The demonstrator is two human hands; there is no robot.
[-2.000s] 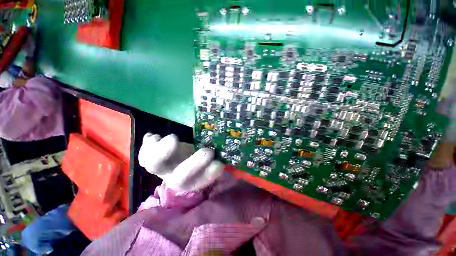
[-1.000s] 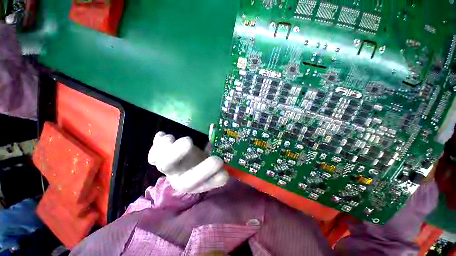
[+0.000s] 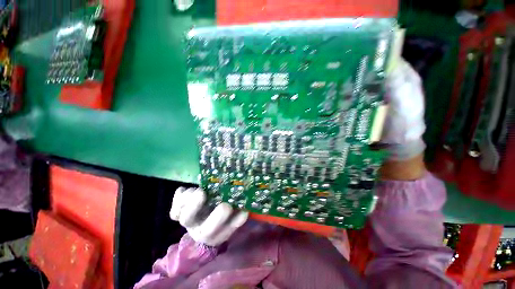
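Note:
A large green circuit board (image 3: 293,124) fills the middle of the view, its side with rows of small chips facing me. My left hand (image 3: 208,217), in a white glove, grips its lower left corner with bent fingers. My right hand (image 3: 404,110), also white-gloved, holds its right edge; its fingers are partly hidden behind the board. Pale connectors stick out along that right edge. The picture is slightly blurred.
A green bench mat (image 3: 141,135) lies behind. A smaller board (image 3: 76,51) rests at a red foam holder (image 3: 84,96) at upper left. A black bin with red foam (image 3: 79,192) stands lower left. Red foam (image 3: 305,10) lies beyond the board. Upright boards in red foam (image 3: 477,113) stand right.
The board has moved left and away from me, so its far edge now shows. My right hand has come into view on its right edge. My left hand still holds the lower left corner.

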